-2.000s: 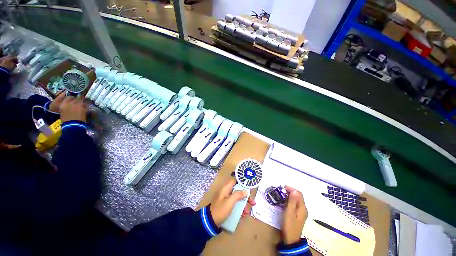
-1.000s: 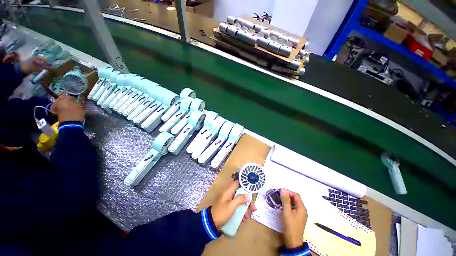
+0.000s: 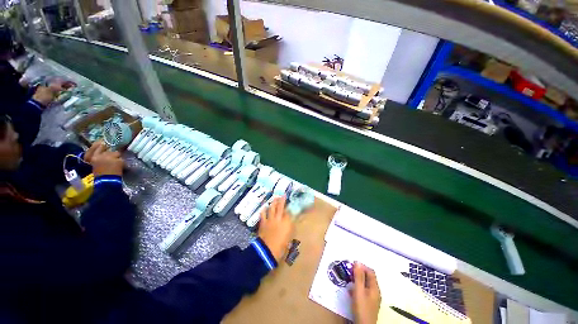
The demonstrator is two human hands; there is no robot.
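Note:
My left hand (image 3: 277, 229) is closed over the handle of a mint-green handheld fan (image 3: 300, 200) at the right end of the waiting row; the fan's head is blurred and its handle mostly hidden. My right hand (image 3: 366, 294) is over the white paper sheet (image 3: 326, 288), its fingertips at the edge of a round cluster of small dark pieces (image 3: 340, 273). Whether it pinches a piece is too small to tell. Small dark scraps (image 3: 293, 252) lie on the cardboard sheet (image 3: 272, 294).
Dark labels (image 3: 431, 278) lie in rows near the yellow notepad (image 3: 412, 304) and pen (image 3: 407, 315). Two fans, one nearer (image 3: 334, 176) and one further right (image 3: 510, 252), lie on the green belt (image 3: 405, 190). A neighbour at left holds a fan (image 3: 116, 133) beside a parts box (image 3: 95, 120).
The fan in my left hand is gone from it, and a fan now lies on the belt ahead. My left hand has moved up-left to the row. The view has tilted up.

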